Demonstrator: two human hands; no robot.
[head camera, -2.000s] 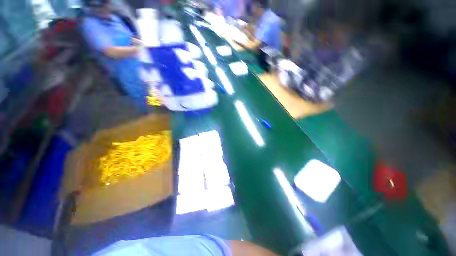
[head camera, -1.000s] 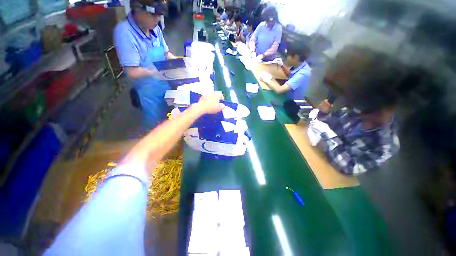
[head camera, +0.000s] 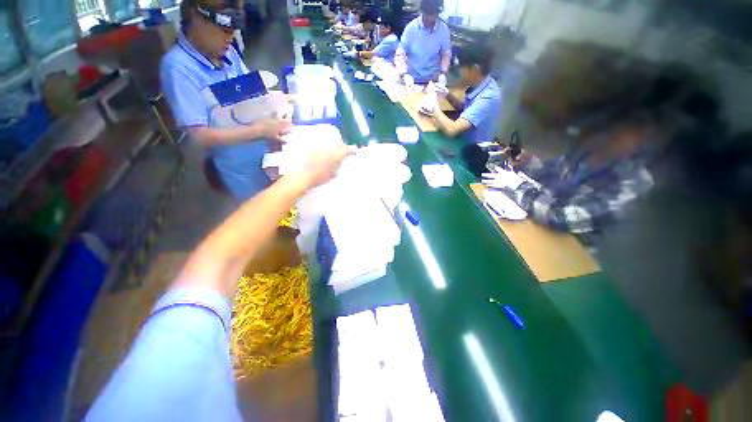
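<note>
My left hand (head camera: 328, 161) reaches far forward at the end of my outstretched arm. Its fingers are closed at the far edge of an open carton (head camera: 363, 222), white inside with a blue side at its left. Glare hides the exact grip. The carton stands tilted on the line, its white flaps spread at the far end. Nearer to me, flat white packets (head camera: 383, 363) lie in rows in a dark-edged tray. My right hand is not in view.
Yellow cables (head camera: 272, 321) fill a brown carton at left. A blue marker (head camera: 513, 316) and white squares (head camera: 438, 175) lie on the green line (head camera: 445, 239). A cardboard mat (head camera: 544, 247) is at right. A coworker (head camera: 223, 107) at left holds a blue-and-white carton; others sit opposite.
The blue panels under my hand have given way to a white carton interior, tilted up. My hand has shifted slightly left and up in the picture. The coworker at left has raised a carton.
</note>
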